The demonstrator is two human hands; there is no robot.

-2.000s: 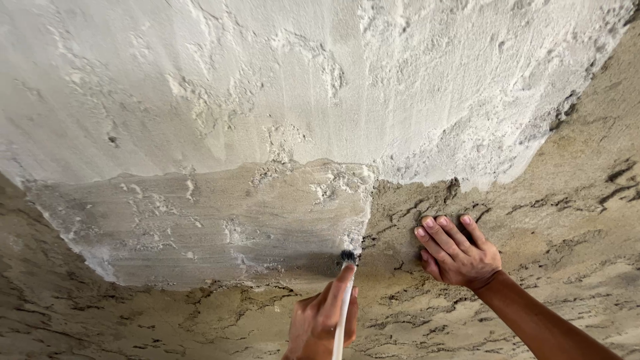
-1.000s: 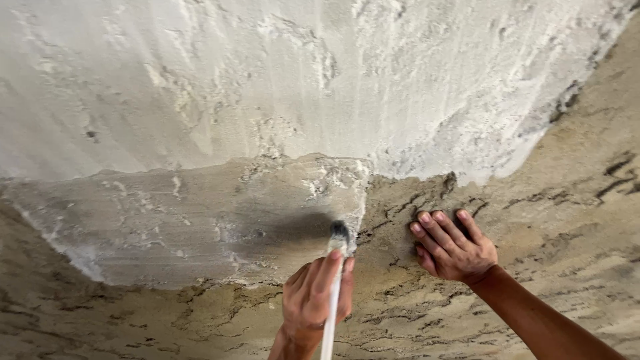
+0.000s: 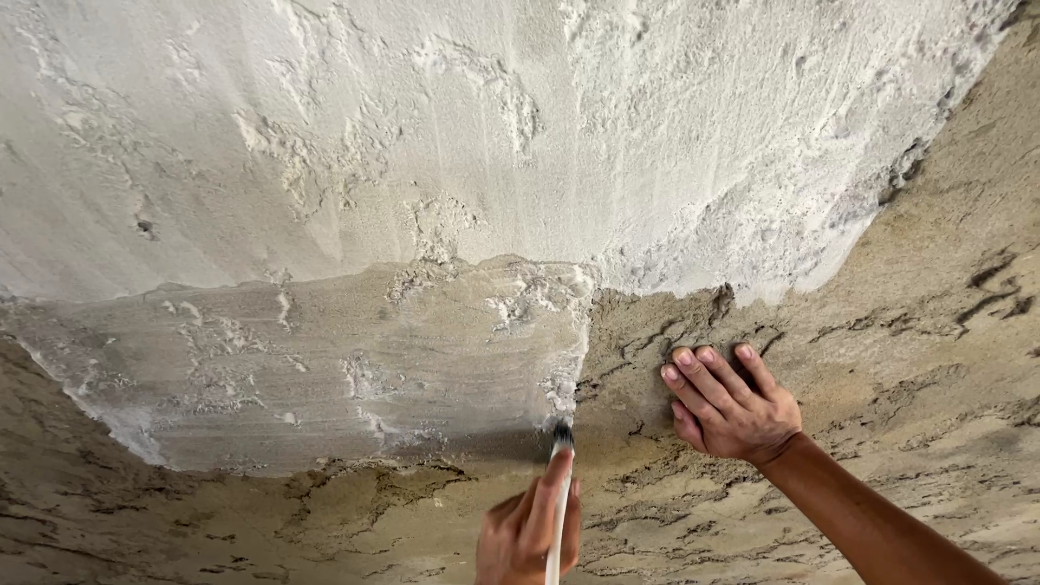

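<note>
My left hand [image 3: 532,520] comes in from the bottom middle and grips the long white handle of a small brush [image 3: 558,487], its index finger laid along it. The brush's dark bristles [image 3: 562,433] touch the lower right corner of a thinly coated grey-beige patch [image 3: 455,349], beside a raised whitish edge. My right hand [image 3: 735,406] lies on the rough tan surface [image 3: 910,390] right of that patch, fingers spread a little, holding nothing. Its forearm reaches in from the lower right.
Above both hands spreads a thick, rough white coating [image 3: 504,146] with ridges and pits. Its ragged border [image 3: 906,171] climbs toward the upper right. Dark cracks and grooves [image 3: 991,292] run through the bare tan surface.
The brush and my left hand went up slightly along the patch's right edge, then came back down to its lower corner. My right hand has kept its place on the tan surface.
</note>
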